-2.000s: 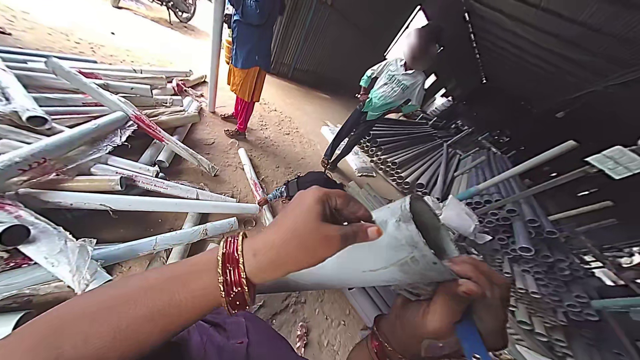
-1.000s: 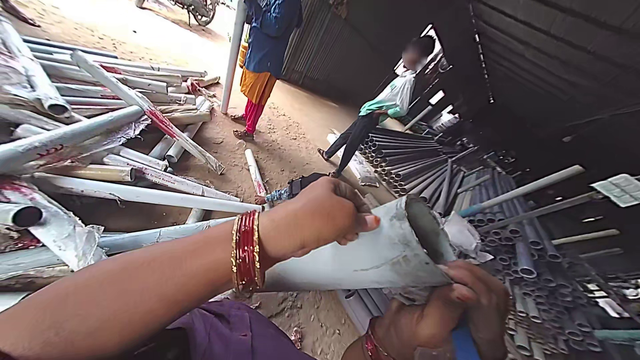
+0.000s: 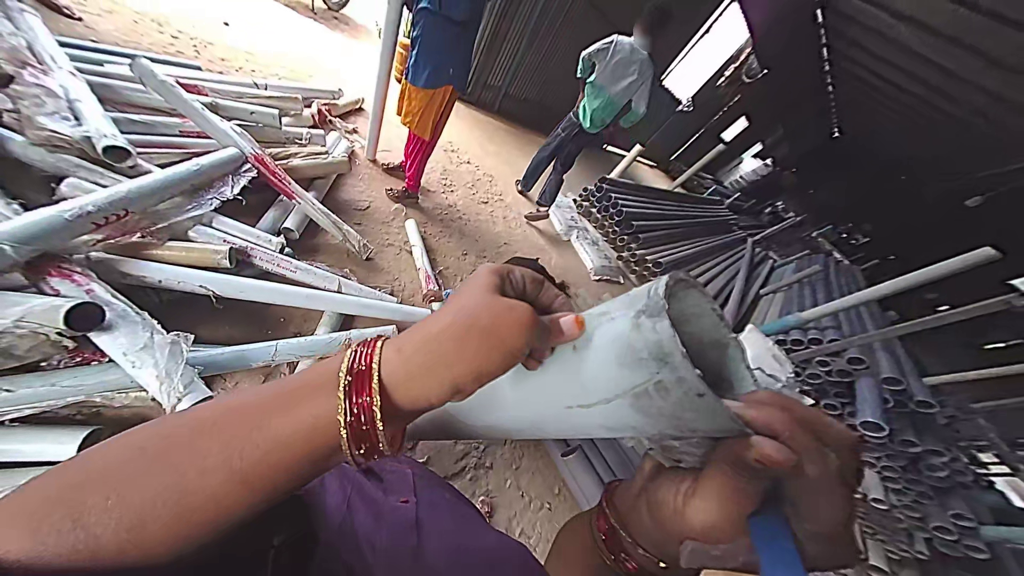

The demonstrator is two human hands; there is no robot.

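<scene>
A wide pale grey pipe [image 3: 592,384] lies slantwise before me, its hollow mouth toward the right and its rim rough and smudged. My left hand [image 3: 500,328] rests on the pipe's upper side, thumb and fingertips pinched together; whether something thin is between them cannot be told. At the rim's lower edge is my right hand [image 3: 768,472], its fingers curled around a blue object [image 3: 774,540], perhaps a tool handle, with the thumb against the pipe. Crumpled whitish wrapping [image 3: 680,450] shows beneath the pipe's end. Red and gold bangles circle both wrists.
Wrapped pipes [image 3: 240,264] lie heaped on the ground at left. Stacked grey pipes [image 3: 872,376] fill the right side, some jutting out. A person in blue and orange clothing [image 3: 436,80] stands beside a pole [image 3: 386,80]; another person [image 3: 608,88] is farther right.
The person in the green and white shirt has turned and now shows their back. Both my hands stay at the pipe's end, with my left hand's fingers slightly shifted.
</scene>
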